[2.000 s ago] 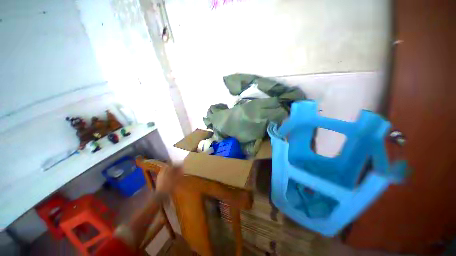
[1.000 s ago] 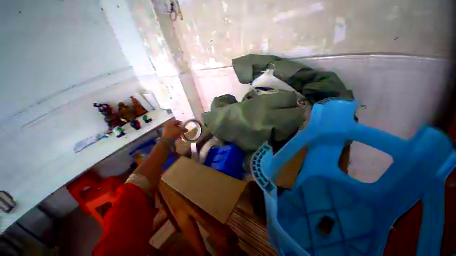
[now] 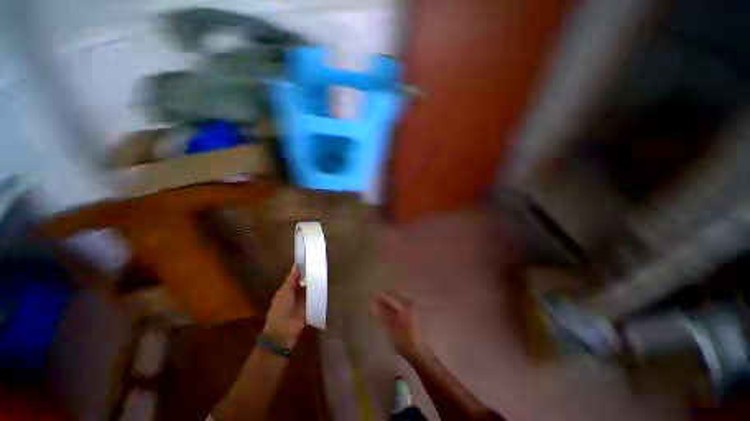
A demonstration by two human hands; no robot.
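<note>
My left hand point(image 3: 286, 311) is raised in the lower middle of the view and holds a white roll point(image 3: 316, 275) by its lower left side. The roll is upright, seen nearly edge-on, with its broad white band facing right. The fingers pass partly into the ring and are partly hidden. My right hand point(image 3: 398, 322) is to the right of the roll, apart from it and blurred. Its fingers look curled, and whether it holds anything cannot be told.
The view is blurred. A light blue stool point(image 3: 335, 131) stands upside down before a red-brown door point(image 3: 473, 107). At left are an open carton point(image 3: 193, 170), an orange-brown wooden frame point(image 3: 177, 263) and green cloth point(image 3: 210, 82). Grey objects point(image 3: 658, 337) lie at right.
My left hand has taken the white roll from beside the carton and brought it nearer. My right hand has come into view. The camera has turned right and down, away from the white bench.
</note>
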